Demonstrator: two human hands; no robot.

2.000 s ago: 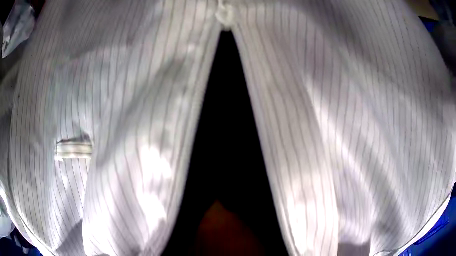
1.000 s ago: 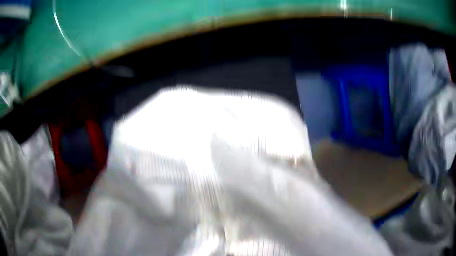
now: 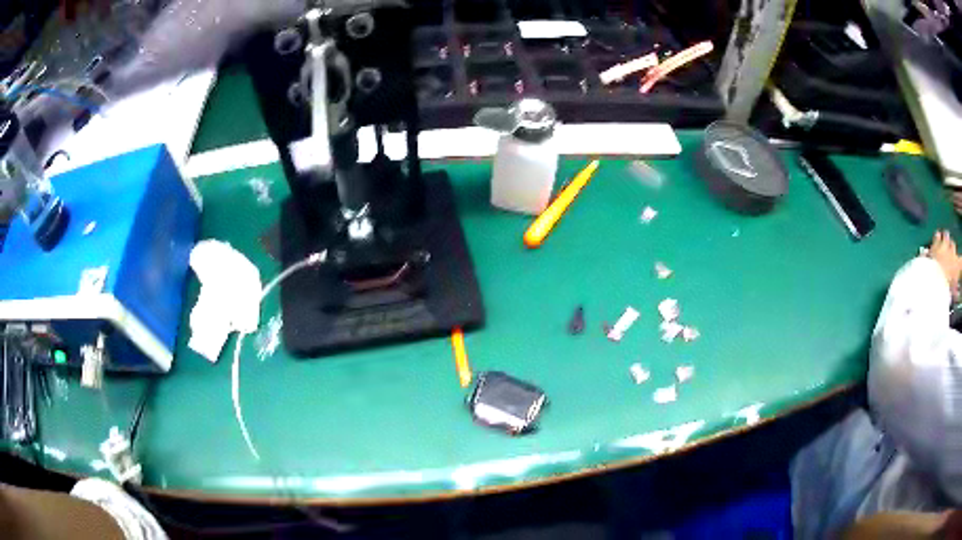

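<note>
A smartwatch body (image 3: 507, 403) with a dark face lies on the green mat near the front edge, with no hand on it. A black hand press (image 3: 380, 264) with a silver lever stands behind it to the left, its plunger above the nest. A thin orange piece (image 3: 461, 357) sticks out by the press base. Blurred brownish shapes are cut off at the bottom left and bottom right corners, the left one beside a white ribbed edge. They may be my hands, but no fingers can be made out.
Blue box (image 3: 100, 248) and crumpled white wipe (image 3: 225, 295) are left. White bottle (image 3: 524, 169), orange stick (image 3: 561, 204), round black puck (image 3: 742, 167) and black parts tray (image 3: 464, 79) are behind. White scraps (image 3: 670, 322) lie right of centre. Another person's sleeve (image 3: 928, 327) is at right.
The view has swung up from the striped smock, past the bench edge and stools, to the bench top. The bench objects now show.
</note>
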